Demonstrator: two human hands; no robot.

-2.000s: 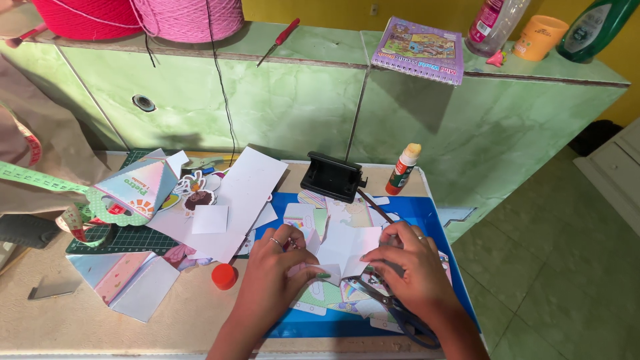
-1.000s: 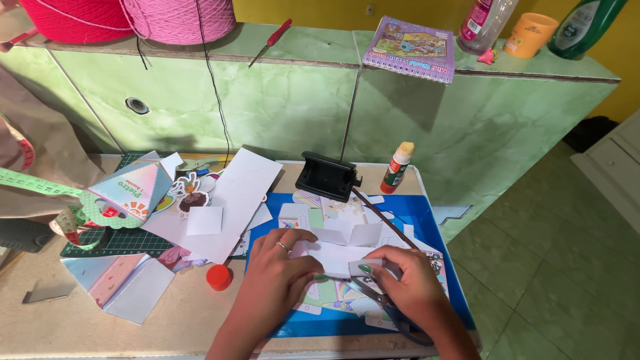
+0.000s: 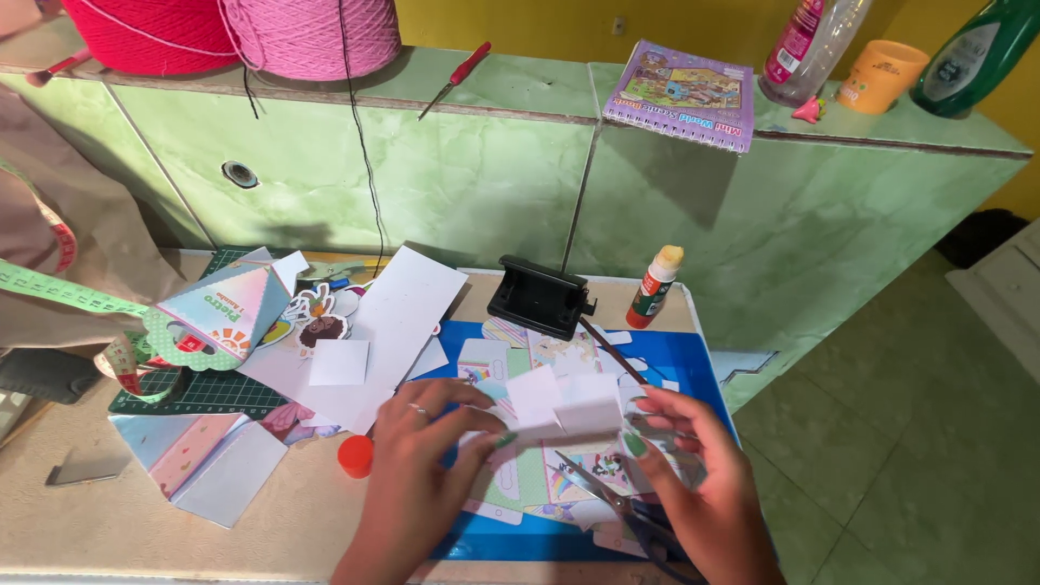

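Note:
A folded white paper piece (image 3: pixel 581 404) is between my hands, above printed paper cutouts (image 3: pixel 496 479) on a blue mat (image 3: pixel 536 546). My left hand (image 3: pixel 447 447) pinches its left edge between thumb and fingers. At its right end is my right hand (image 3: pixel 682 455), thumb and fingertips close to the edge; whether they grip it is hard to tell. Scissors (image 3: pixel 621 504) with dark handles lie partly beneath my right hand, blades parted. Behind the paper stand a black hole punch (image 3: pixel 539 296) and an uncapped glue stick (image 3: pixel 655 286). The red cap (image 3: pixel 355 456) rests beside my left hand.
Left lie a folded printed paper box (image 3: pixel 236 305), another folded card (image 3: pixel 199 467), white sheets (image 3: pixel 414 301), a green cutting mat (image 3: pixel 203 398) and a tape measure (image 3: pixel 73 291). On the tiled ledge are yarn cones (image 3: pixel 317 36), a red-handled tool (image 3: pixel 467 65), a spiral book (image 3: pixel 682 93) and bottles (image 3: pixel 975 57).
The white paper, lower and near the scissors a second ago, is now raised with its flaps standing up. My right hand has moved outward to its right end.

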